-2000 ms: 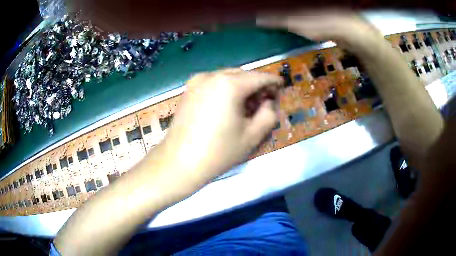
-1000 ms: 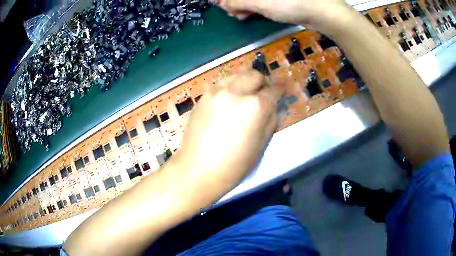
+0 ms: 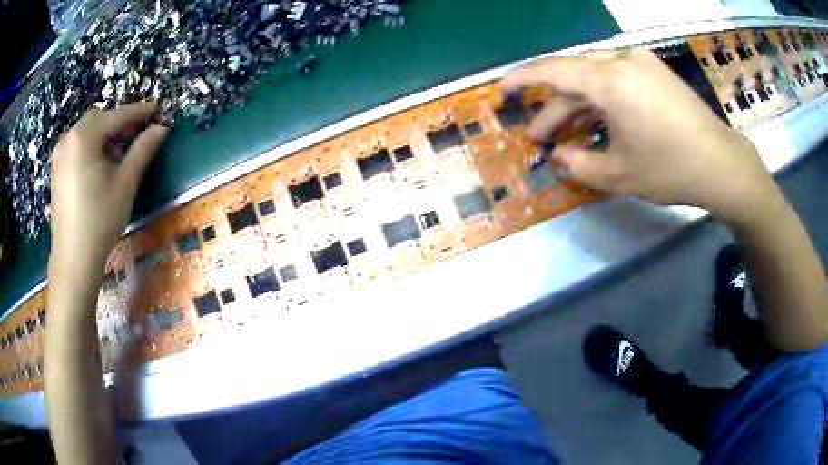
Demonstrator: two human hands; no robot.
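Observation:
An orange-brown circuit board panel with paired dark rectangular openings runs diagonally across the view. My right hand is over its right part, fingers curled towards the boards, with a dark component showing among them. The fingertips hide the spot beneath. My left hand is at the lower edge of the loose component pile, thumb and forefinger slightly apart. No part shows clearly between them.
A white rail runs along the near side of the boards, a thinner one behind. One loose dark part lies on the green mat. More boards lie at right. Another person's black shoe shows below.
My left hand has moved from the boards left to the pile. My right hand has come down from the mat side to the boards. The boards with empty openings appear further right.

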